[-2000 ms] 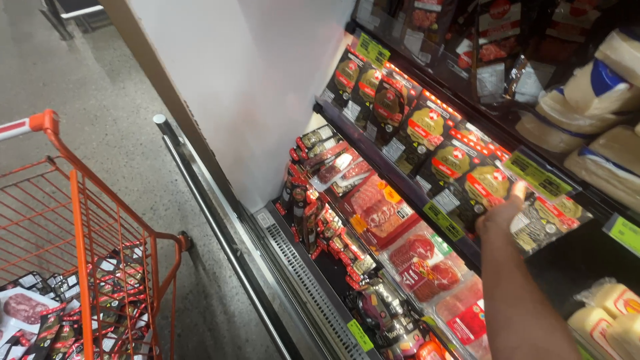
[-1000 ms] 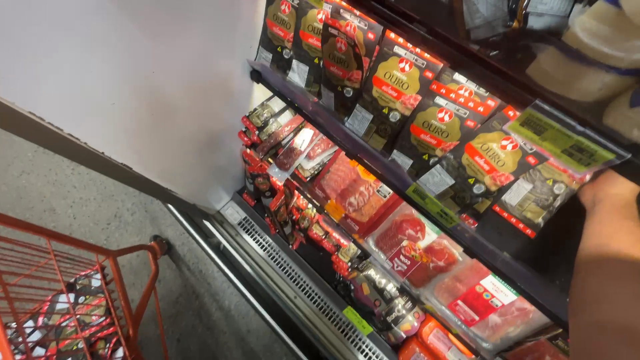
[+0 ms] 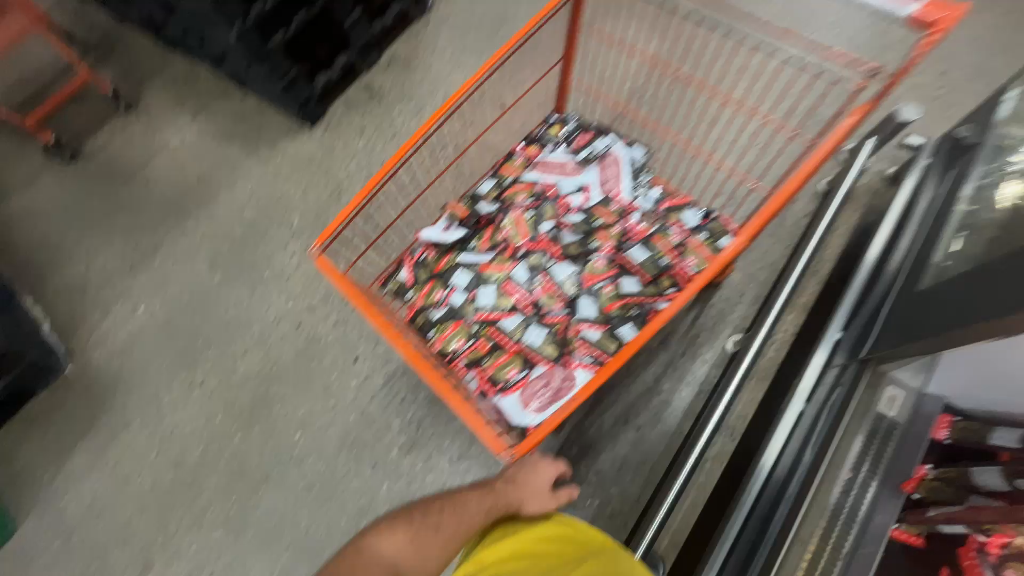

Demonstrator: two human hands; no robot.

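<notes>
My left hand [image 3: 540, 484] is at the near corner of an orange wire shopping cart [image 3: 412, 352], its fingers curled; blur hides whether they grip the rim. Inside the cart lies a broad layer of black, red and gold food packets [image 3: 552, 280], mixed with white packs of sliced meat [image 3: 548, 388]. My right hand is out of view.
A refrigerated case with metal rails [image 3: 760, 344] runs along the right, with packaged goods [image 3: 980, 480] inside it. Black crates [image 3: 296, 56] stand at the upper left, beside part of another orange cart [image 3: 56, 88]. Below me shows yellow clothing [image 3: 556, 548].
The view has swung from the shelf of packets to the cart. The right hand, earlier at the shelf's packets, has left the view; my left hand now shows beside the cart.
</notes>
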